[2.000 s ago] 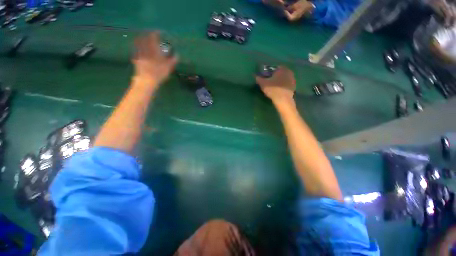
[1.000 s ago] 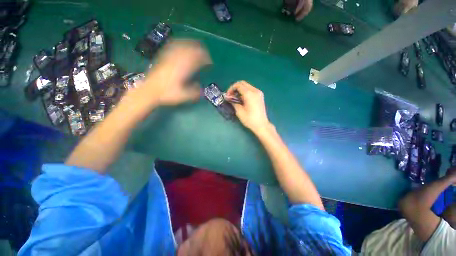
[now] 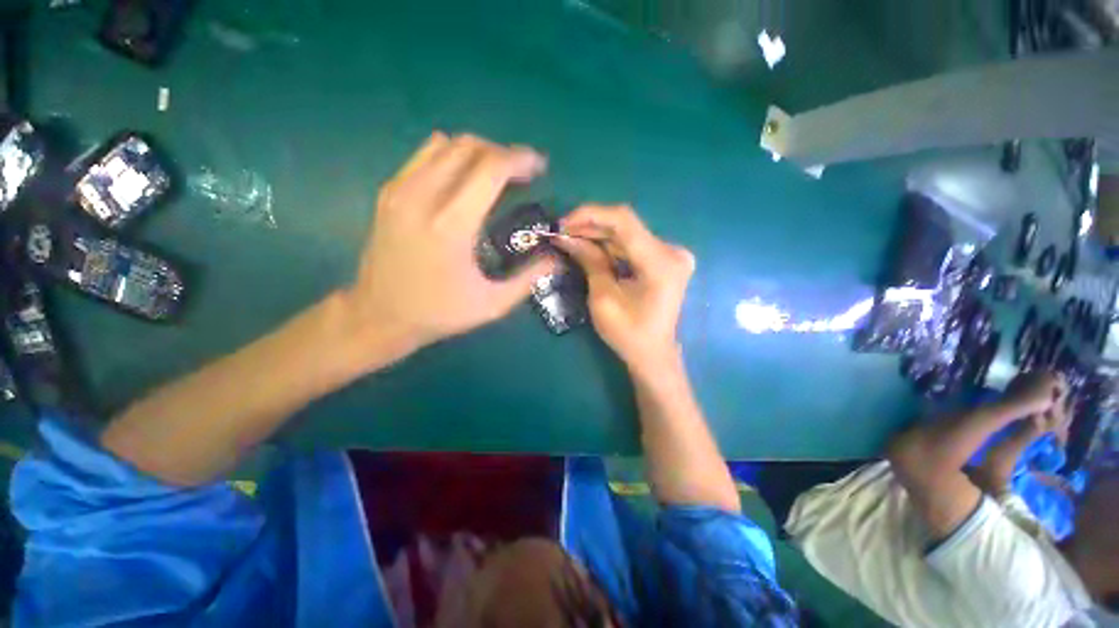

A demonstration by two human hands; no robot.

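An opened mobile phone [image 3: 561, 302] lies at the middle of the picture between my hands, its silvery board end toward me. Its black far end shows a round pale-gold component [image 3: 524, 239]. My left hand [image 3: 448, 239] holds the black end, with the thumb at its near side and the fingers curled above it. My right hand [image 3: 632, 276] is at the right of the phone, fingers closed on slim dark tweezers [image 3: 617, 263]. The fine tip reaches the round component; whether it touches cannot be told.
Several opened phones [image 3: 123, 276] lie at the left, and one dark unit is at the top left. White scraps [image 3: 771, 49] lie near a pale metal bar [image 3: 957, 120]. Shiny plastic bags [image 3: 914, 288] and dark parts lie at the right. Another person's arm [image 3: 951, 460] is at the lower right.
My left hand has come down from the phone heap side onto the phone. The right hand stays at the phone. The view has shifted, so the heap sits farther left.
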